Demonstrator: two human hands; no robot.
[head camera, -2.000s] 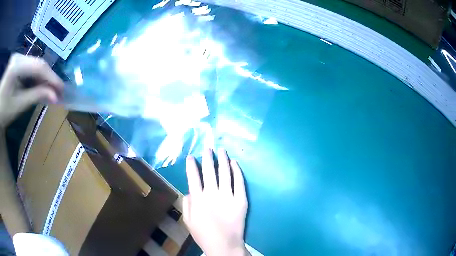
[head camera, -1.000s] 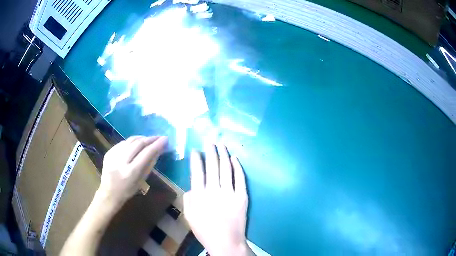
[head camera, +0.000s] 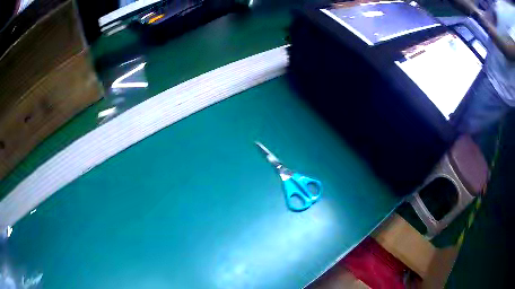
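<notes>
A pair of scissors with turquoise handles lies on the green mat, its silver blades pointing to the upper left. Neither of my hands is in the picture. To the right stands a tall black stack of foam trays. Two bright panels lie on top of it, a bluish one at the back and a glaring white one nearer.
A long white ridged band runs across the bench's back. A brown carton stands beyond it at left. A stool and an open carton with red material are below right. A person is at upper right.
The view has swung to the right, to the scissors and the black stack. Both hands, seen earlier over the mat and the glaring film, are out of the picture.
</notes>
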